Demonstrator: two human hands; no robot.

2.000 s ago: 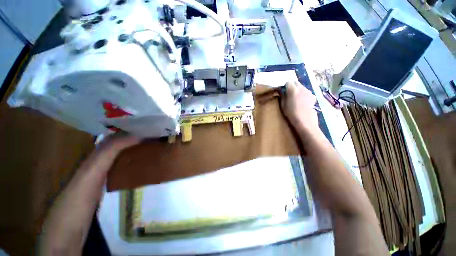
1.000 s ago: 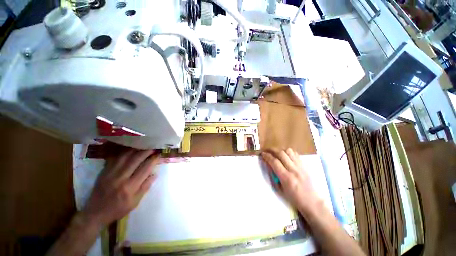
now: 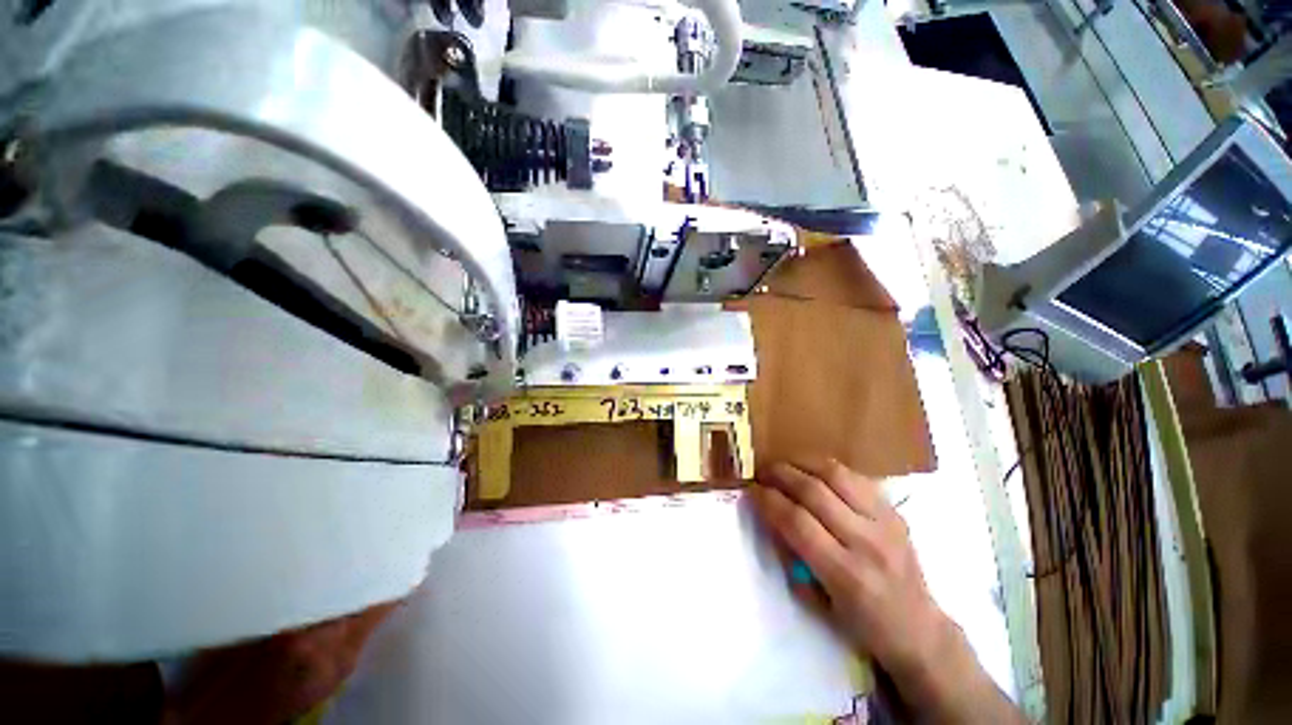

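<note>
A brown bag panel (image 3: pixel 839 371) lies under the brass-yellow clamp foot (image 3: pixel 574 411) of the sewing machine. Its near edge runs along the pink-red line of the white positioning template (image 3: pixel 609 609). My right hand (image 3: pixel 850 567) rests at the panel's near edge, right of the clamp foot, with the teal-blue handle of a small tool (image 3: pixel 802 572) under its fingers. My left hand is hidden behind the machine head; only a blurred, shadowed part of the left arm (image 3: pixel 284 663) shows at the lower left.
The white machine head (image 3: pixel 213 425) fills the left side. At the right are a bundle of thin brown straps (image 3: pixel 1098 552), a control panel with a dark screen (image 3: pixel 1190 255), thin black cables and more brown panels (image 3: pixel 1254 552) at the far right.
The view has moved closer to the machine head, which now hides my left hand. Since the earliest frame the panel has been drawn back to the template's pink-red edge, and my right hand has come nearer.
</note>
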